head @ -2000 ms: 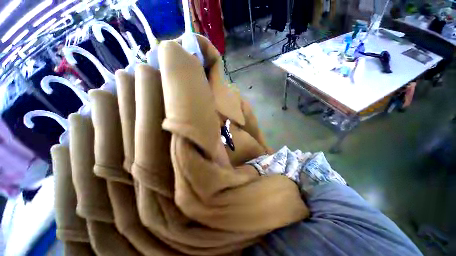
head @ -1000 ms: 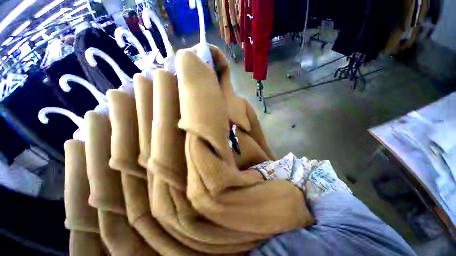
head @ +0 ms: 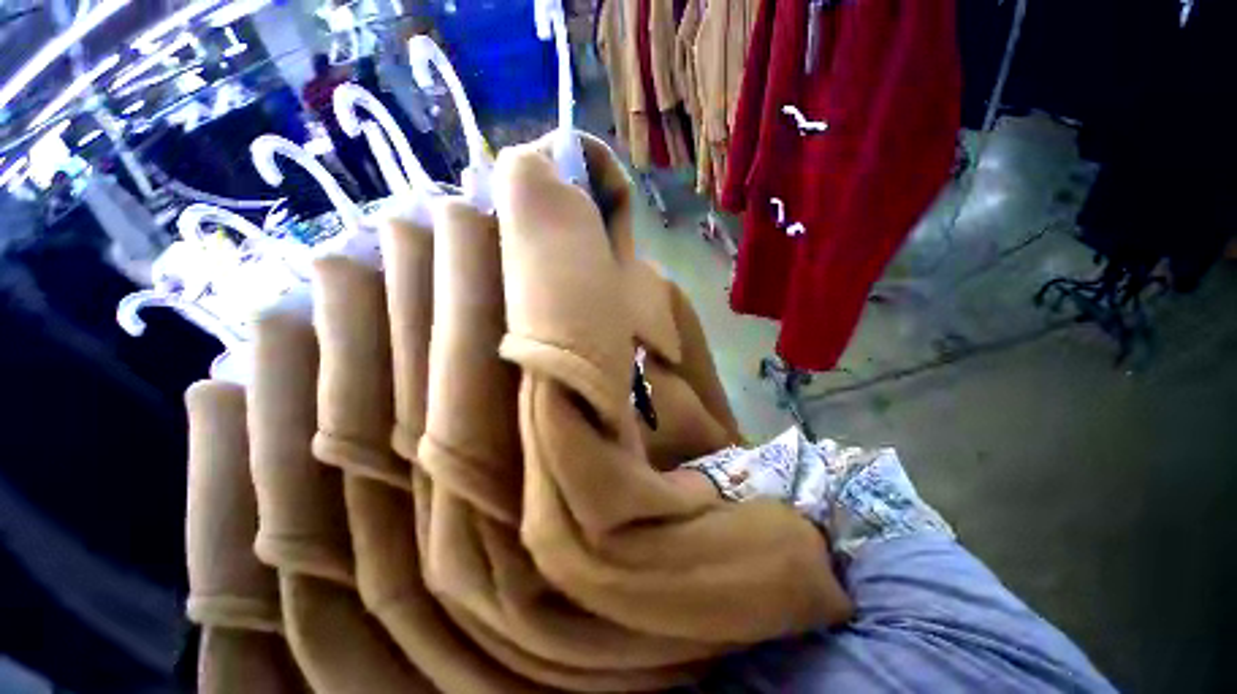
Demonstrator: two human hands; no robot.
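Note:
Several tan coats hang bunched in a row from white plastic hangers, their collars side by side. The nearest coat's front folds over my right forearm. That forearm enters from the lower right in a blue-grey sleeve with a floral cuff. My right hand is hidden in the tan cloth; only a little of the wrist may show beside the cuff. A dark toggle with white cord shows on the nearest coat. My left hand is out of the picture.
Red coats with white toggle cords hang on a rail ahead to the right. Tan coats hang behind them. Dark garments and rail feet stand at the right. Dark shapes fill the left side.
The view has swung right, so the white table has left the picture and the red coats appear larger and nearer. The tan coats stay bunched over my right forearm.

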